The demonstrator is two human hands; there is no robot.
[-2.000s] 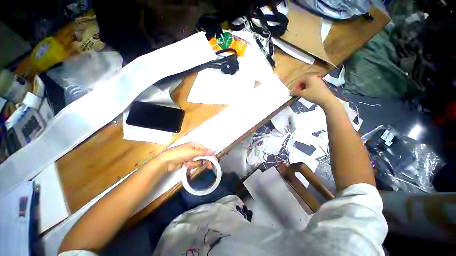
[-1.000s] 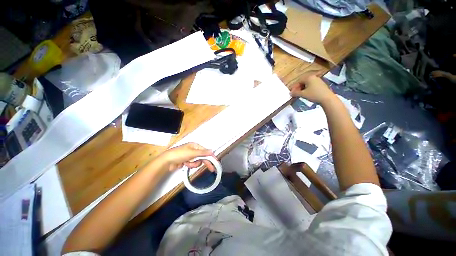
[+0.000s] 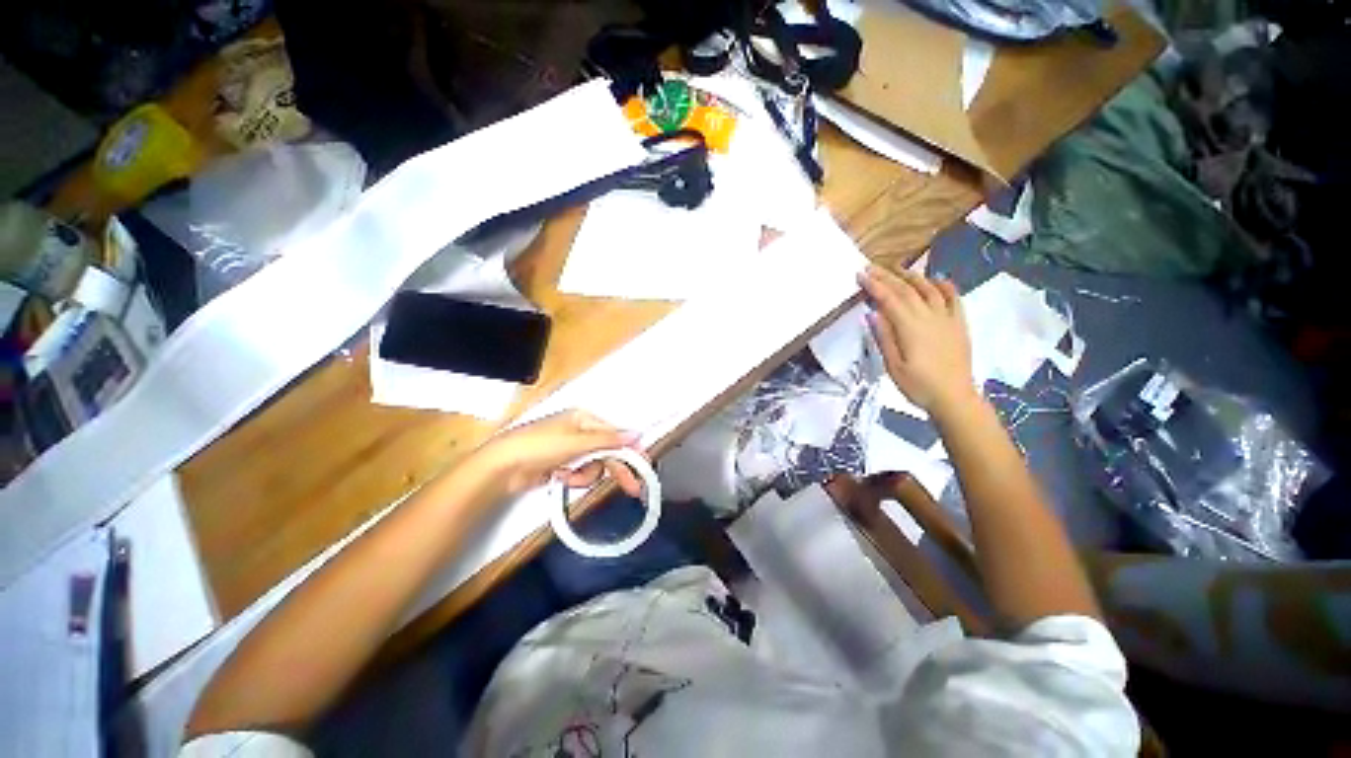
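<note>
A long white strip (image 3: pixel 711 348) lies along the near edge of the wooden table. My left hand (image 3: pixel 571 452) rests on the strip's near edge and holds a white tape roll (image 3: pixel 606 505), which hangs over the table edge. My right hand (image 3: pixel 922 329) is at the strip's far right end, palm down, fingers slightly apart, fingertips at the corner and table edge. Whether anything is under those fingertips cannot be seen.
A second white strip (image 3: pixel 319 274) crosses the table farther back. A black smartphone (image 3: pixel 465 336) lies on white paper. Black-handled scissors (image 3: pixel 682 175) lie near an orange-and-green item (image 3: pixel 714 125). Scraps (image 3: pixel 808 422) are heaped below the table. A brown card (image 3: pixel 911 89) lies at the far end.
My right hand has opened from a closed pinch, with its fingers now extended over the strip's end corner. My left hand and the tape roll stay in nearly the same place.
</note>
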